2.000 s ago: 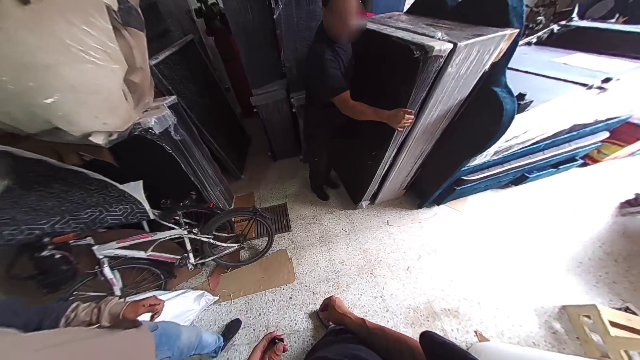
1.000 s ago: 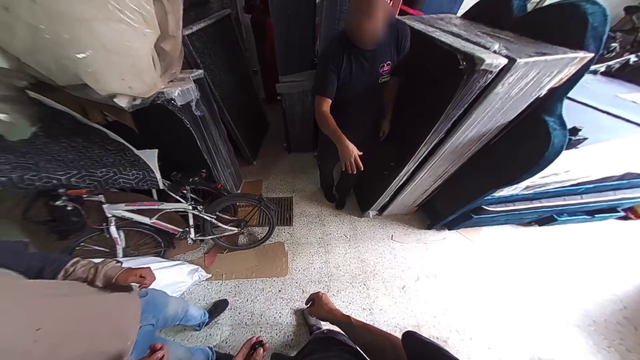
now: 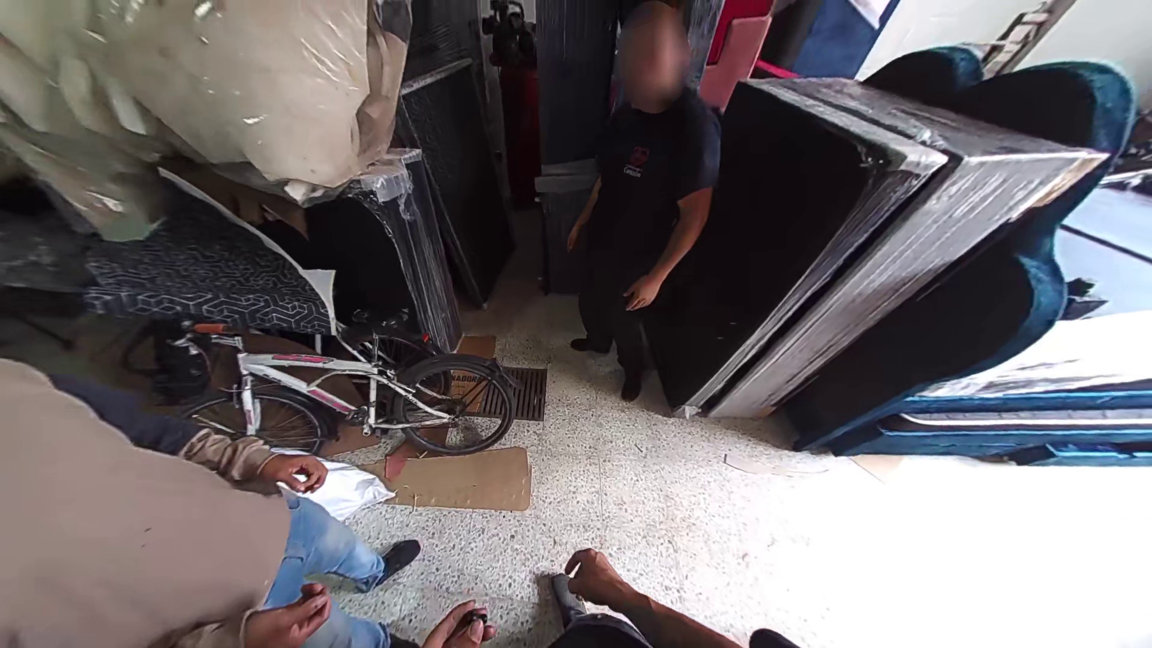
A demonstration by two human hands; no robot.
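Note:
At the bottom edge, my left hand point(image 3: 461, 625) has its fingers closed around a small dark object point(image 3: 477, 617), too small to name. My right hand point(image 3: 596, 576) is to the right of it, over the speckled floor point(image 3: 666, 504), loosely curled with nothing visible in it. Behind it my forearm runs down to the right. One shoe point(image 3: 567, 598) shows just below that hand. Neither hand touches any of the furniture.
A person in dark clothes point(image 3: 652, 171) stands beside plastic-wrapped furniture panels point(image 3: 837, 279) and a blue upholstered headboard point(image 3: 1035, 297). Another person in a beige top point(image 3: 135, 504) is close on the left. A white bicycle point(image 3: 315, 373), flat cardboard point(image 3: 477, 481) and a floor grate point(image 3: 531, 394) lie beyond.
The standing person's hand was on the wrapped panel's edge two seconds ago; now it hangs low beside the body. The view has shifted toward the right. My hands remain low.

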